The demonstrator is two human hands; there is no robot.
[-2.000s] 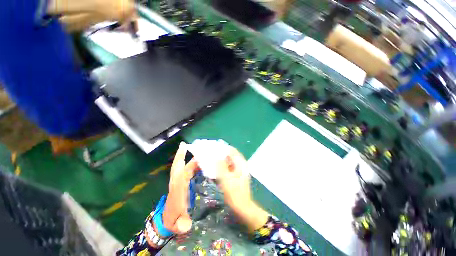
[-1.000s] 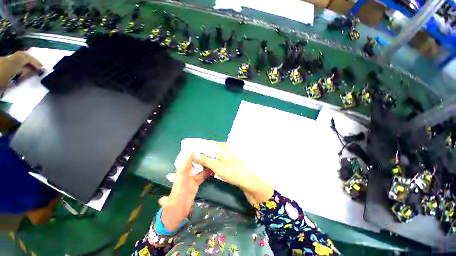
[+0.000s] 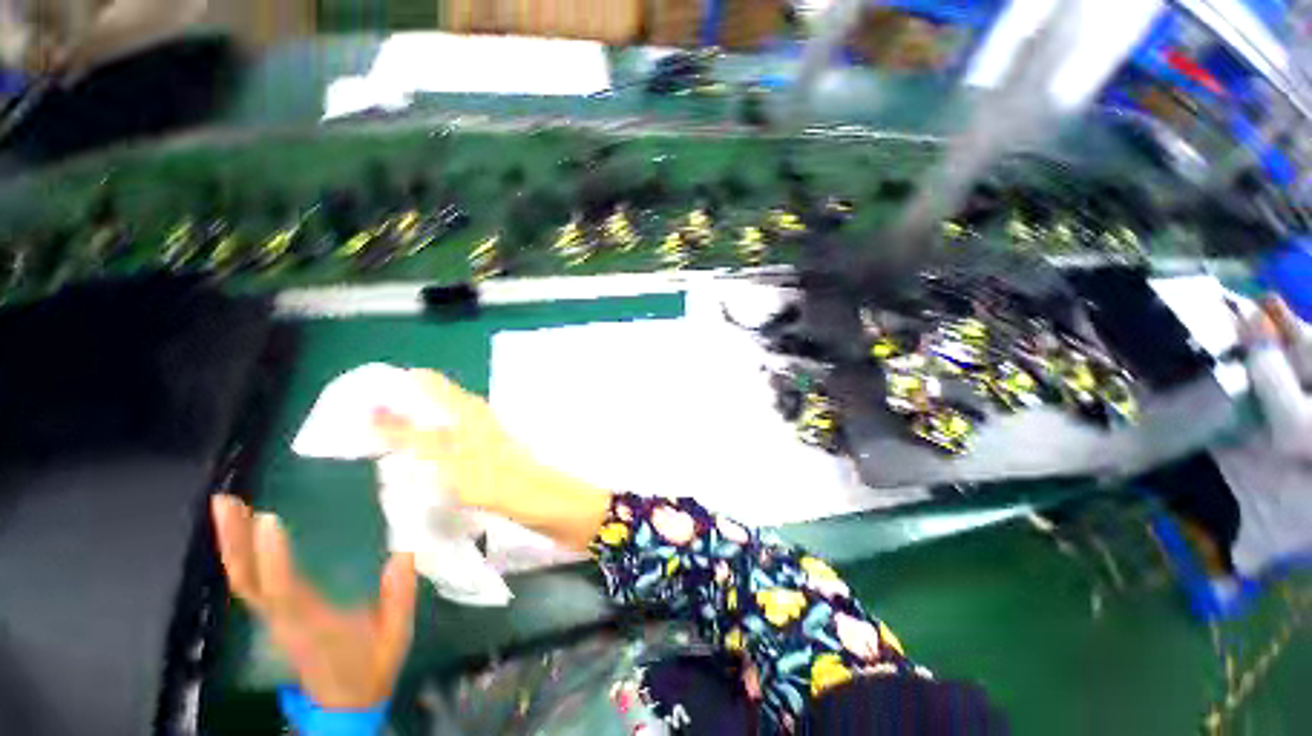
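A crumpled white cloth (image 3: 410,496) hangs from my right hand (image 3: 468,449), over the green bench left of the white paper sheet (image 3: 633,410). The fingers of my right hand are closed on the cloth. My left hand (image 3: 320,611) is lower left, blurred, with its fingers spread and nothing seen in it. It is apart from the cloth. A blue wrist strap (image 3: 334,715) is at its wrist, partly cut off by the bottom edge.
A dark panel (image 3: 94,561) with black pieces lies at the left. A green conveyor (image 3: 547,187) carrying yellow and black boards runs across the back. A heap of circuit board assemblies (image 3: 943,381) lies at right. Another person's hand (image 3: 1269,338) shows at the far right.
The view has swung to the right. My hands, earlier together on the white cloth, are now apart. The left has let go and opened; the cloth hangs loose from the right.
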